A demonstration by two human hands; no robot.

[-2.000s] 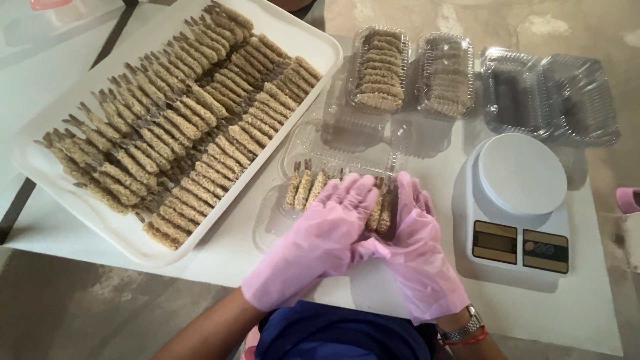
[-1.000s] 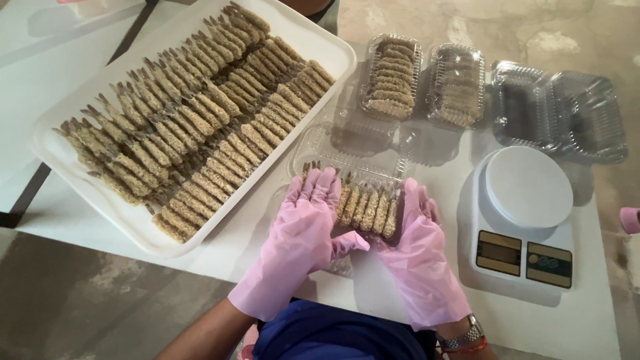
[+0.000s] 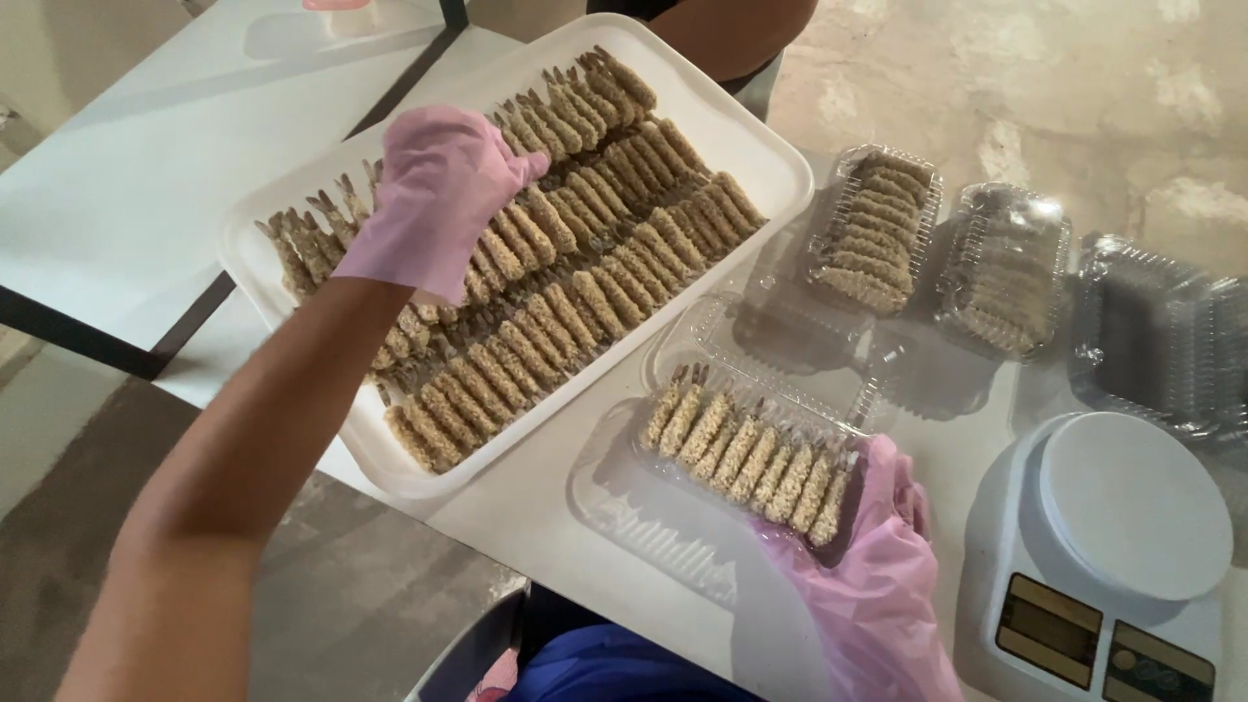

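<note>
A white plastic tray holds rows of breaded shrimp with their tails on. My left hand, in a pink glove, reaches over the tray's back row; its fingertips are bent down at the shrimp, and whether they grip one is hidden. In front of me lies an open clear plastic clamshell box with a row of breaded shrimp side by side. My right hand, also gloved in pink, holds the right end of this box, thumb and fingers around its corner.
Two closed clear boxes of breaded shrimp stand behind the open one. To their right are empty clear clamshell boxes. A white kitchen scale sits at the right. Part of another person shows beyond the tray.
My left hand has left the open box and moved up and left over the tray. My right hand stays at the box's right end.
</note>
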